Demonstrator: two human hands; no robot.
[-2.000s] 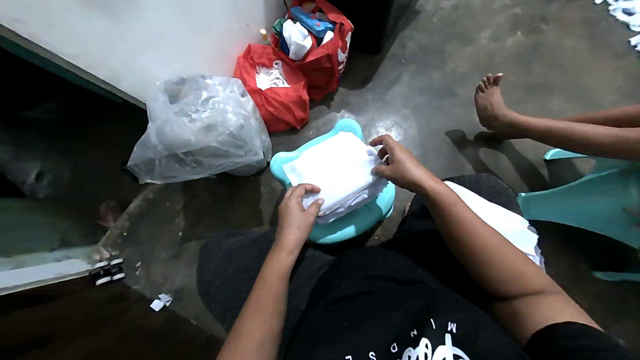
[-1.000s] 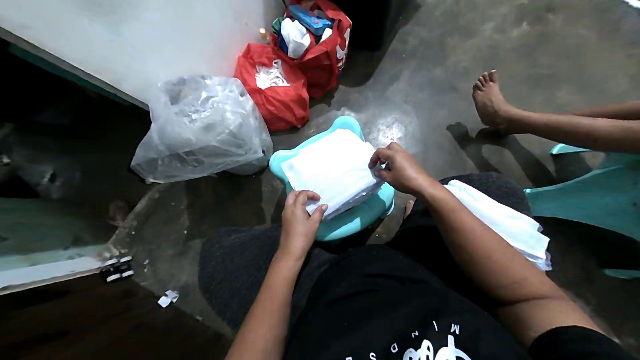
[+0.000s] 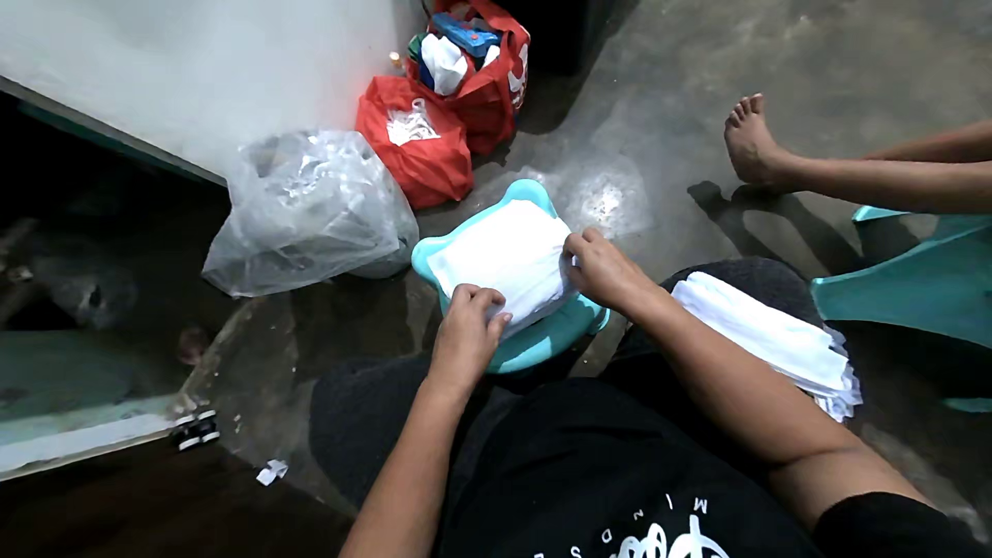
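A stack of white cloth pieces [image 3: 504,260] lies on a turquoise plastic stool [image 3: 535,345] in front of me. My left hand [image 3: 469,329] pinches the near left corner of the stack between thumb and fingers. At the stack's right edge, my right hand [image 3: 604,267] grips the cloth with bent fingertips; its thumb is partly hidden. More folded white cloths [image 3: 763,333] rest on my thigh, beyond my right forearm. How many layers my fingers hold cannot be told.
A clear plastic bag [image 3: 310,213] and two red bags, one with white pieces [image 3: 422,147] and one with mixed items [image 3: 492,93], stand along the wall. Another person's bare foot [image 3: 752,143] is at right, beside a turquoise chair [image 3: 914,287]. White scraps [image 3: 272,471] lie on the floor.
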